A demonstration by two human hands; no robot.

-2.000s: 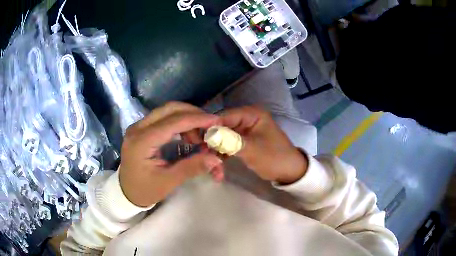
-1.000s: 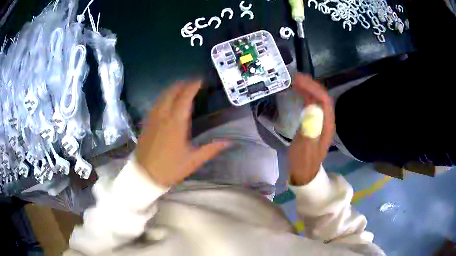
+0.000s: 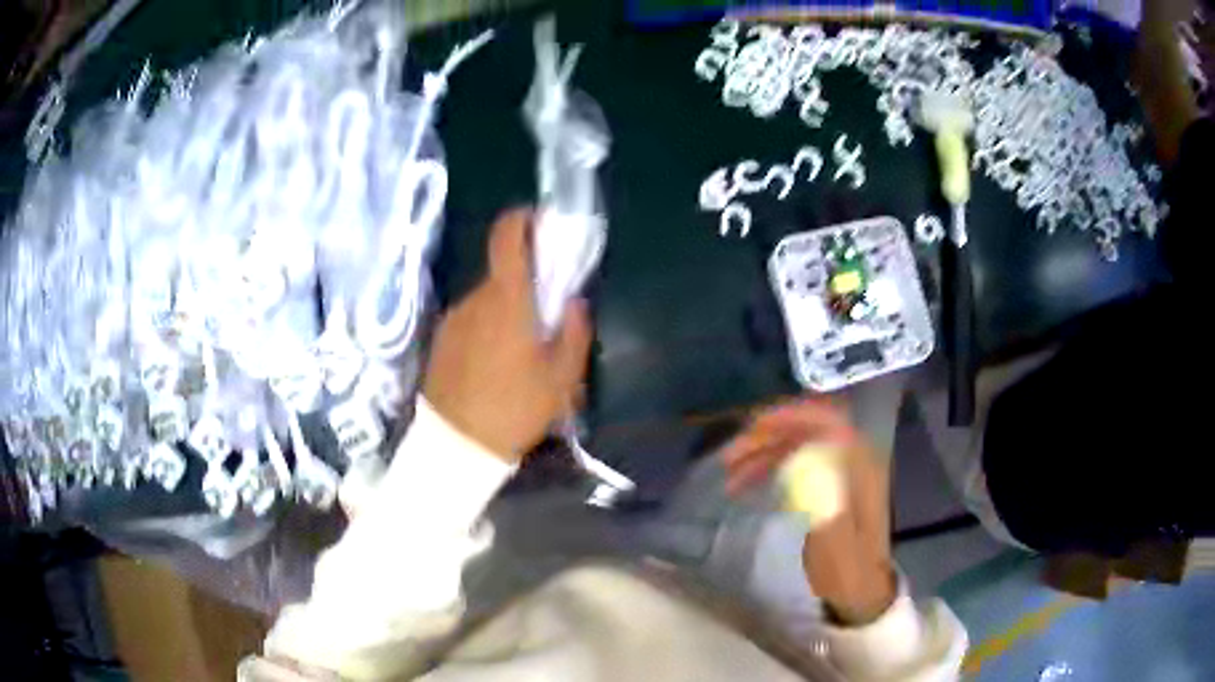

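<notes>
My left hand point(image 3: 513, 360) grips a bagged white cord point(image 3: 570, 220) left of centre; its plug end hangs below the hand. My right hand point(image 3: 813, 466) is blurred, below the housing, its fingers apart, with a pale yellow wrap point(image 3: 814, 482) on it. The white square housing point(image 3: 815, 357) lies open on the dark green mat, with a green circuit board point(image 3: 847, 276) with a yellow block inside. A hammer with a black handle point(image 3: 957, 333) and yellow-green neck lies just right of it, not touched by either hand.
A large heap of bagged cords with plugs point(image 3: 200, 267) covers the left side. A heap of small white C-clips point(image 3: 1053, 140) lies at the back right, with several loose clips point(image 3: 766, 180) behind the housing. A black shape point(image 3: 1106, 413) fills the right side.
My left hand has moved left and taken hold of a bagged cord. My right hand is lower in view. The view has shifted, showing more of the clip heap and the whole hammer.
</notes>
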